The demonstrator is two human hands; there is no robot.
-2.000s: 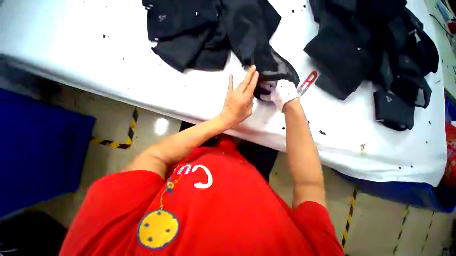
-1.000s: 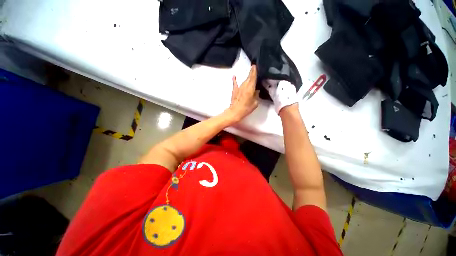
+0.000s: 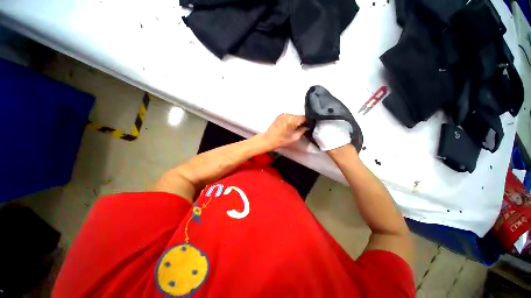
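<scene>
A black fabric sleeve with a dark grey inside is bunched over my right hand, near the front edge of the white cover. My right hand, in a white glove, is partly inside its opening; the fingers are hidden. My bare left hand pinches the sleeve's left edge. Red-handled thread snips lie to the right of the sleeve, touched by neither hand.
A flat, overlapping black pile lies at the top middle. A larger messy black heap lies at the right. Tiny black scraps dot the cover. A blue bin stands at left, a red printed bag at right.
The sleeve has come towards me, away from the top middle pile, and is now bunched over my right hand with its grey inside showing. My left hand has closed on its edge.
</scene>
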